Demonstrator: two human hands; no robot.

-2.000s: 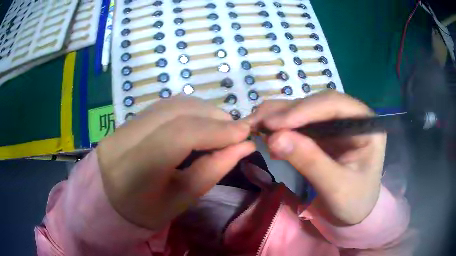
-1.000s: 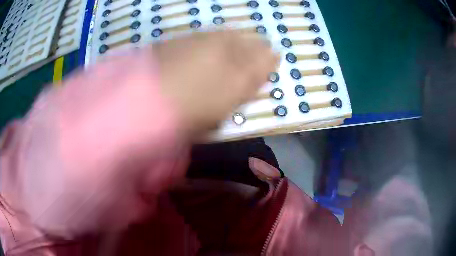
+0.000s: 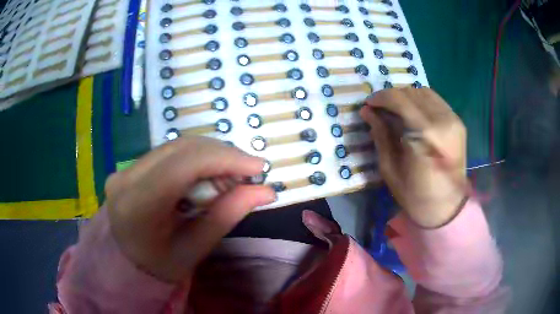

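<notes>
A white foam tray (image 3: 230,104) lies in front of me with columns of flex circuit assemblies (image 3: 275,116), tan strips with round dark ends, several ends shining white. My left hand (image 3: 178,196) is at the tray's front left, thumb and index finger closed around a small pale and dark rod-like thing (image 3: 206,191), partly hidden. Its fingertips are beside the front assembly of the second column. My right hand (image 3: 420,147) is over the right half, shut on a dark wired pen tool (image 3: 396,122) with a pale band. Its fingertips are near the strips of the third column; the tip is hidden.
Other foam trays (image 3: 43,49) overlap at the back left. A blue pen (image 3: 130,61) and a white pen (image 3: 139,67) lie along the tray's left edge. Yellow tape (image 3: 85,141) and a green label (image 3: 126,164) are on the left. A red wire (image 3: 495,80) runs at right.
My hands were together in front of the tray, then my left hand reached across it. Now they are apart, both over the tray. The tray sits lower in view than one second ago.
</notes>
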